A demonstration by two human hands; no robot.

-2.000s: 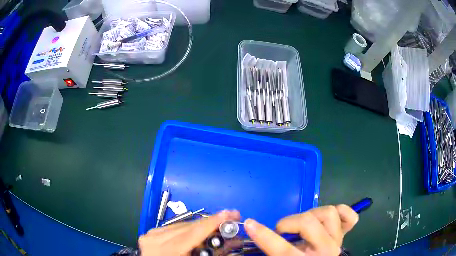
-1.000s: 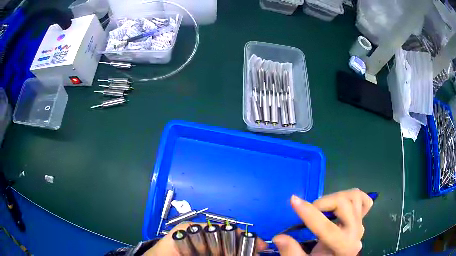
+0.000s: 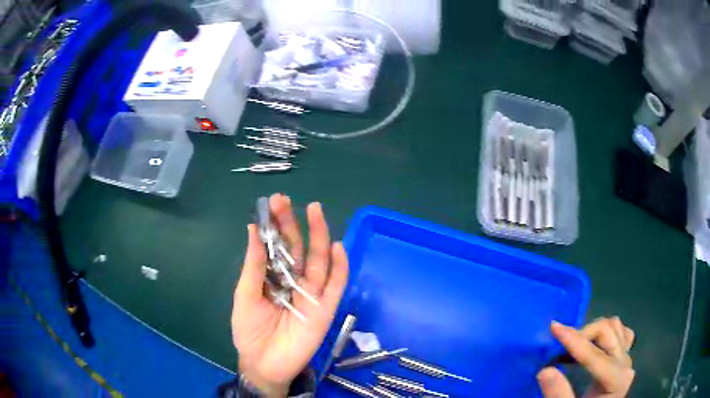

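My left hand (image 3: 284, 319) is palm up, left of the blue tray (image 3: 475, 245), with slim metal parts (image 3: 268, 225) lying across the palm and fingers, their thin pale rods pointing down and right. Several more metal parts (image 3: 372, 358) lie loose in the near left of the tray beside a white scrap (image 3: 365, 341). My right hand (image 3: 599, 359) is over the tray's near right edge, index finger and thumb apart. A dark patch shows between them; whether it is the pen-like tool cannot be told.
A clear box of rowed metal parts (image 3: 523, 221) stands behind the tray. Back left are a white powered unit (image 3: 183, 78), a small clear box (image 3: 144, 159), a box of white packets (image 3: 323, 74) and separate metal parts (image 3: 268, 144). A black hose (image 3: 54, 194) runs far left. A black flat object (image 3: 650, 186) lies right.
The view has swung left. My left hand has moved left from over the tray's near edge and turned palm up with the metal parts. The blue end of the right hand's tool no longer shows.
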